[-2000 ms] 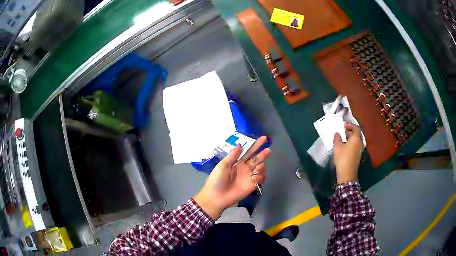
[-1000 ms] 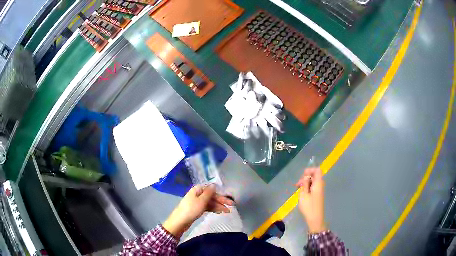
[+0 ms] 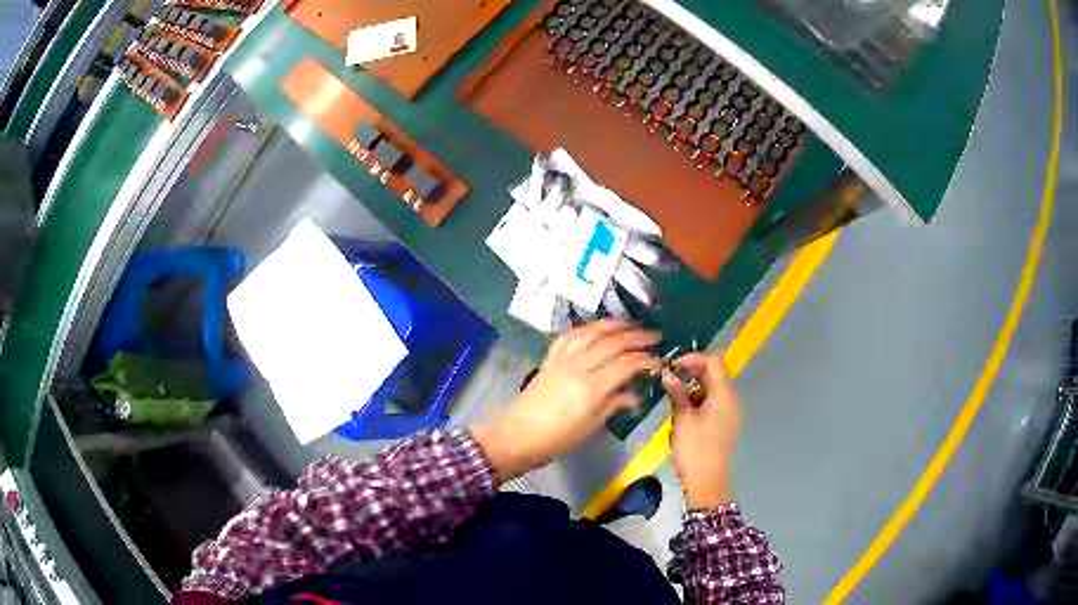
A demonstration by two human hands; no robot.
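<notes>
My left hand [image 3: 576, 384] is beside the bench corner, palm down, its fingertips close to my right fingers. It is slightly blurred, and whether it grips anything is hidden. My right hand [image 3: 702, 402] pinches a small metal thing, probably the keys [image 3: 679, 371]; it is mostly covered by the fingers. A white card with blue print [image 3: 585, 274] lies on the crumpled white work gloves [image 3: 638, 225] at the bench corner. Another white card or sleeve [image 3: 520, 236] lies on the left side of the gloves.
A fixture board with dark coil parts [image 3: 497, 89] lies behind the gloves. A narrow strip [image 3: 319, 101] and an orange-brown tray [image 3: 455, 24] with a pale card [image 3: 382, 41] lie left of it. A white sheet [image 3: 310, 331] rests on a blue stool [image 3: 455, 337].
The blue-printed card has gone from my left hand onto the gloves. My left hand has moved right, close to my right hand. My right hand has moved slightly left and up.
</notes>
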